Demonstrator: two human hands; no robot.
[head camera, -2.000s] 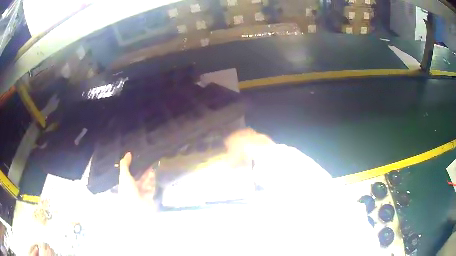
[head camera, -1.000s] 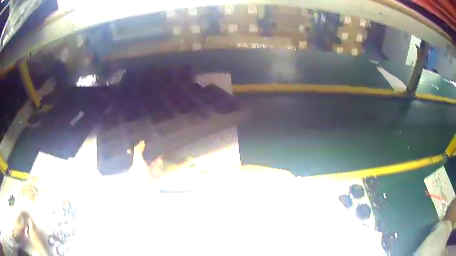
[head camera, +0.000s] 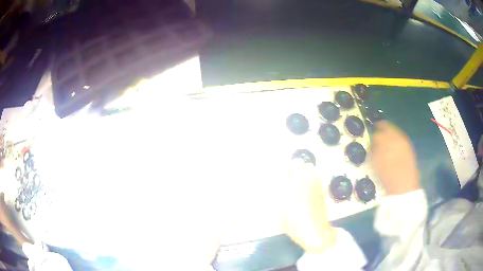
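Several round black housings lie at the right end of the glaring white mat. A pale, washed-out hand, which seems to be my right hand, reaches up from the lower right. Its fingers are at the lower edge of a black housing; glare hides whether they grip it. A bright shape at the bottom edge, perhaps my left hand, is overexposed and cut off; its fingers cannot be made out.
Another person's hand is beside the housings' right side. Further right is white paper with specks and a red stick. Small rings and another hand are far left. A dark tray stands back left.
The view has swung down and right. My right hand has moved from the tray to the housings. The right neighbour's hand has moved left, near the housings. The bright glare still covers the mat.
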